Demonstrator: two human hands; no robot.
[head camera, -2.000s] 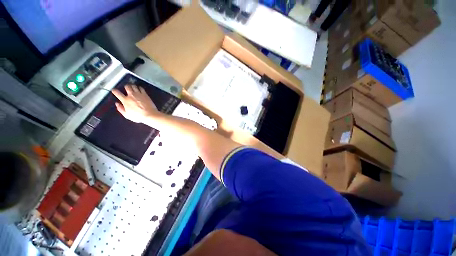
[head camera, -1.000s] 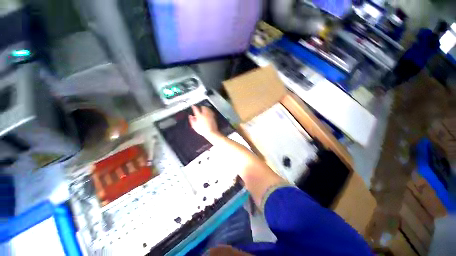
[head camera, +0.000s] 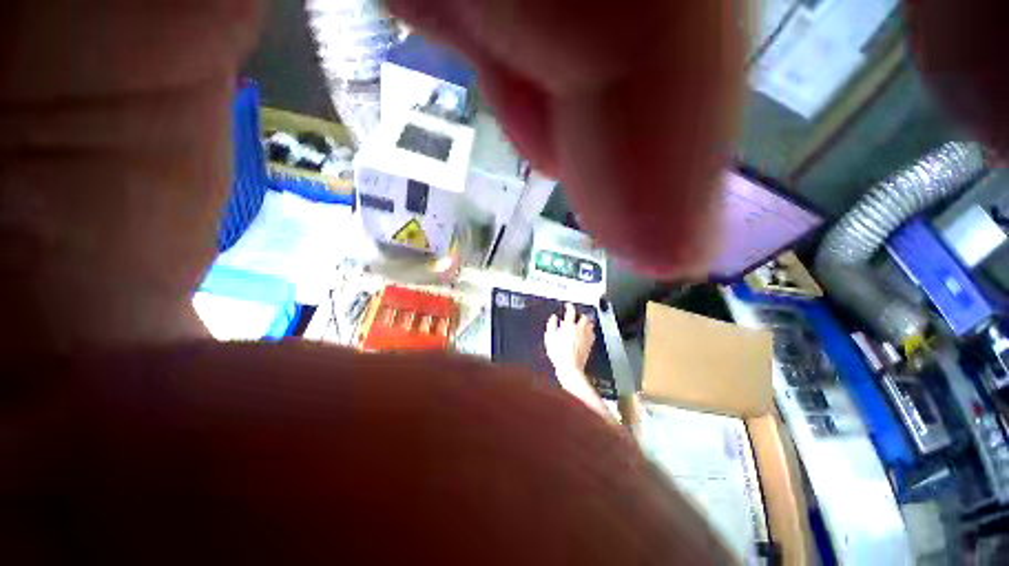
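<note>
My right hand lies on the black mouse pad, fingers apart, with nothing visible in it. My left hand is very close to the camera, large and blurred. It covers the left side, the bottom and part of the top of the picture; whether it holds anything cannot be told. The orange-red slotted fixture sits on the worktop left of the pad. The open carton stands to the right of the pad, with a white sheet inside.
The laser marking head with its yellow warning triangle stands behind the fixture, below a ribbed silver duct. The control box is behind the pad. A monitor is behind the carton. Blue bins are at left; another bench is at right.
The view has tilted up and swung. My left hand has come up close before the camera and covers much of the view. My right hand is still on the pad.
</note>
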